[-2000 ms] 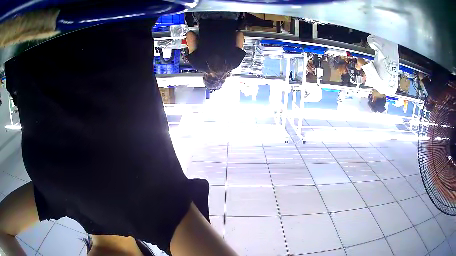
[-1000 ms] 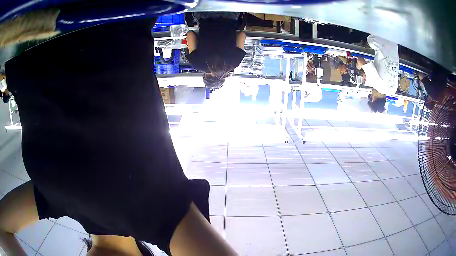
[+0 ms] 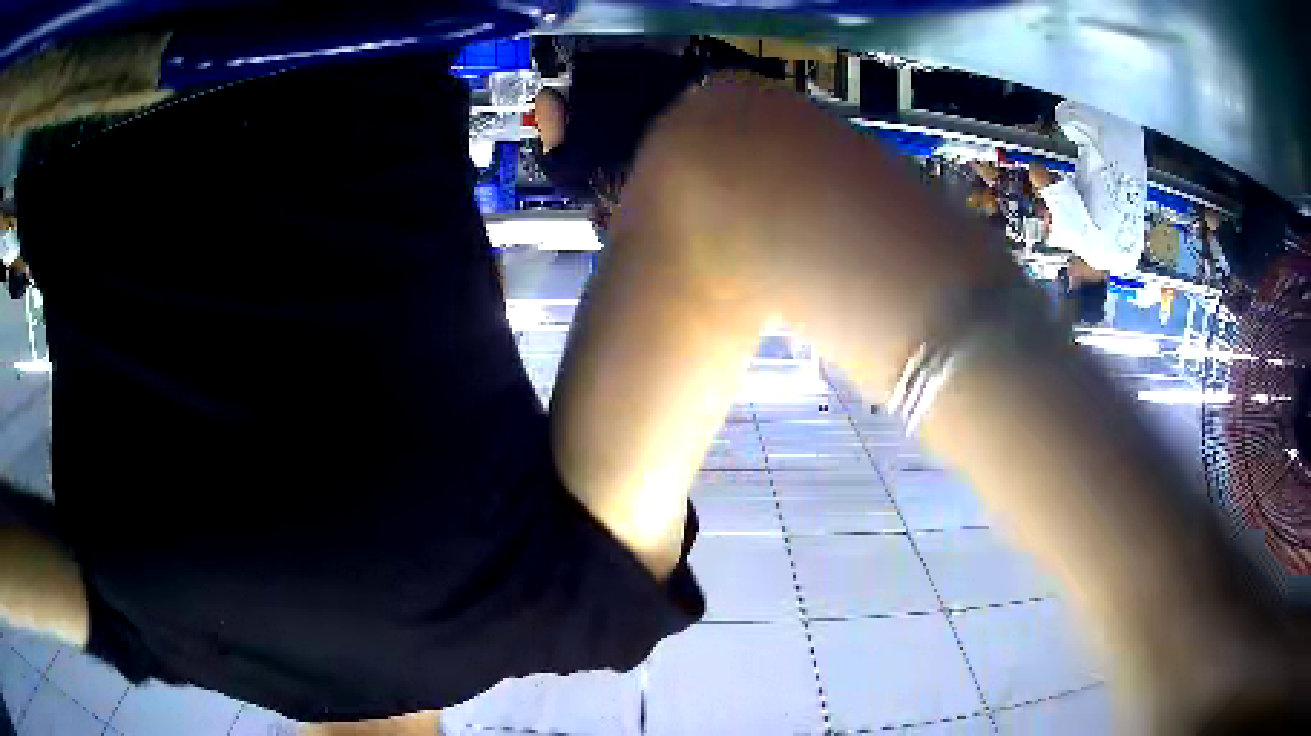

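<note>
No work piece shows. The picture appears upside down. A person's black-clothed torso (image 3: 288, 388) fills the left. From its sleeve a bare, bent arm (image 3: 647, 388) crosses the middle, with pale bands (image 3: 923, 385) around it. The blurred limb runs to the lower right and is cut off there; no hand or fingers can be made out. I cannot tell whose arm it is. Neither of my hands can be identified.
A large round fan (image 3: 1272, 410) stands at the right. Another person in dark clothing (image 3: 611, 115), partly hidden by the arm, is at the back by benches with blue bins. A white bag (image 3: 1104, 187) hangs at the upper right. Pale floor tiles (image 3: 733, 661) lie below.
The bare arm has swung up and across the middle towards the lower right, covering part of the background. The black torso and its sleeve have shifted a little to the right.
</note>
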